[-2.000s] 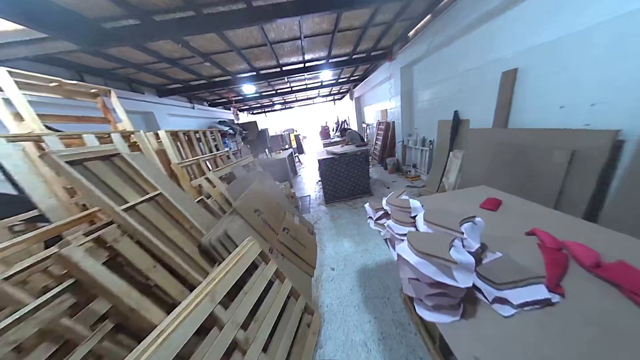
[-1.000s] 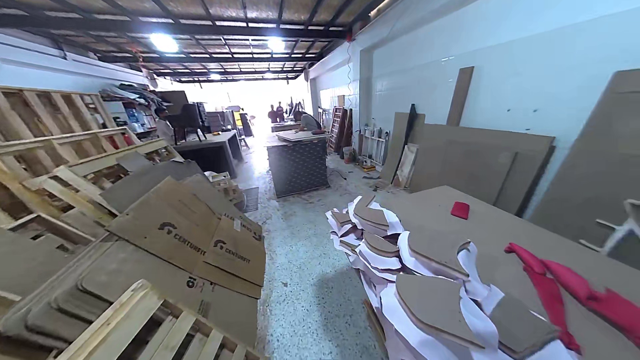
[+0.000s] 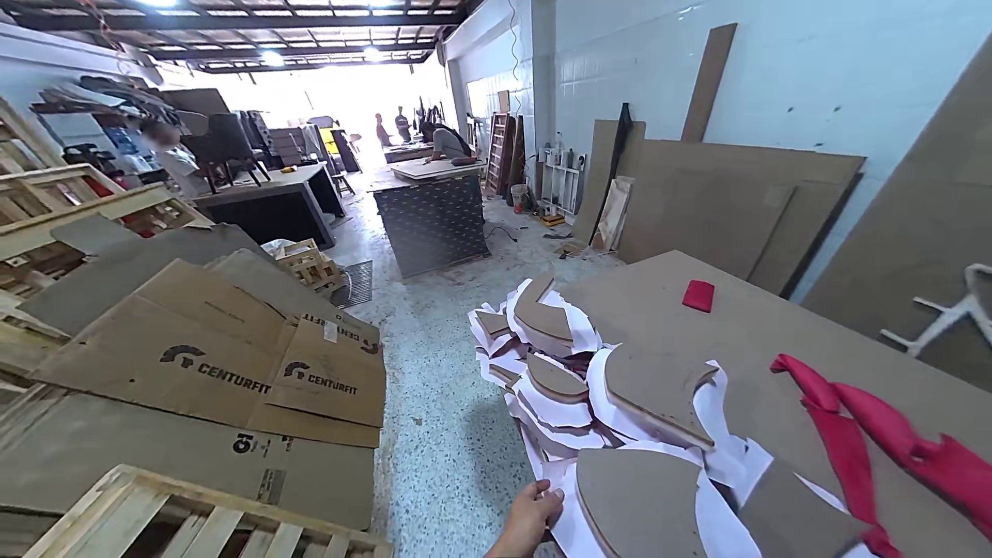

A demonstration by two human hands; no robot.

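Observation:
My left hand (image 3: 532, 513) is at the bottom centre, its curled fingers at the white fabric edge of the nearest curved panel (image 3: 639, 496); whether it grips the fabric cannot be told. Several more brown, curved board panels with loose white fabric round their edges lie piled along the left side of the large brown-topped table (image 3: 744, 341). One of them is a rounded panel (image 3: 651, 387) in the middle of the pile. Pink-red fabric strips (image 3: 852, 434) and a small red fabric piece (image 3: 698, 296) lie farther right on the table. My right hand is out of view.
Flattened cardboard boxes (image 3: 209, 349) and wooden slatted frames (image 3: 194, 515) line the left of a speckled floor aisle (image 3: 426, 418). Ahead stands a dark-sided worktable (image 3: 434, 221) with a person (image 3: 449, 143) leaning over it. Large boards (image 3: 721, 201) lean on the right wall. Another person (image 3: 174, 159) is at left.
My left hand has come into view at the near panel. The view has moved forward and turned, bringing the pile of panels closer.

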